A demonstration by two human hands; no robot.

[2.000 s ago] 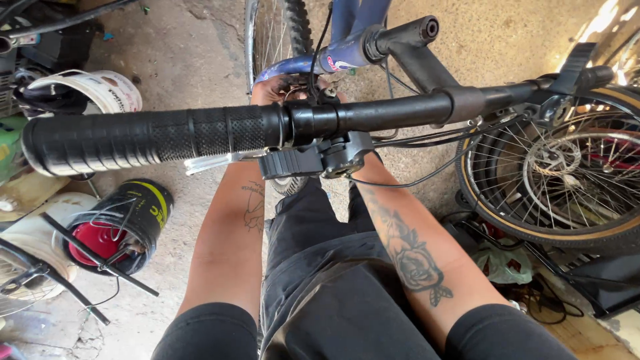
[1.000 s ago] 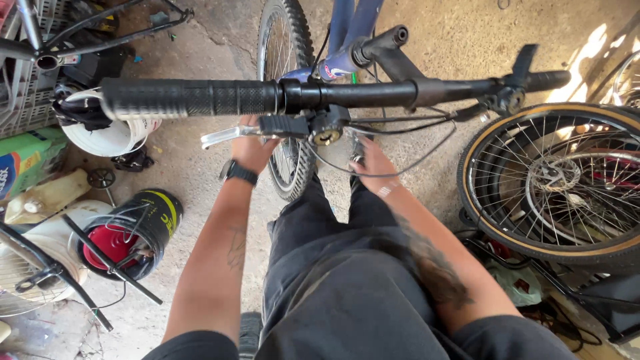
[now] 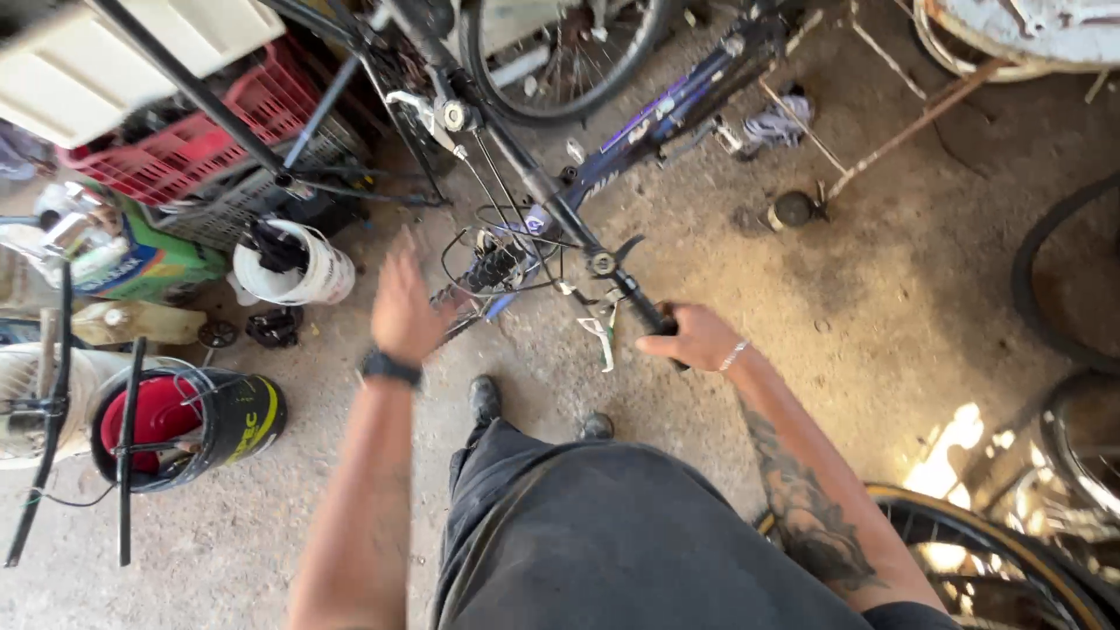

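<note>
A bicycle with a purple and dark blue frame (image 3: 634,136) stands before me, its black handlebar (image 3: 538,179) running diagonally across the view. My right hand (image 3: 696,337) is closed around the grip at the handlebar's lower right end. Off the bicycle, my left hand (image 3: 407,302) is raised, blurred, with fingers extended and nothing in it; it is left of the front tire (image 3: 490,267). A silver brake lever (image 3: 599,341) hangs beside my right hand. Another brake lever (image 3: 411,105) is near the bar's far end. Black cables loop around the head tube.
At left are a white bucket (image 3: 337,271), a black bucket (image 3: 276,420) with a red thing inside, a red crate (image 3: 219,122) and black frame tubes. A wheel (image 3: 647,79) lies beyond the bar; a rusty metal stand (image 3: 927,122) is at upper right, a tan-walled tire (image 3: 989,534) at lower right.
The handlebar, level across the view earlier, now runs diagonally. My right hand, below the bar one second ago, is now on its grip; my left hand is raised beside the front tire. The view has swung.
</note>
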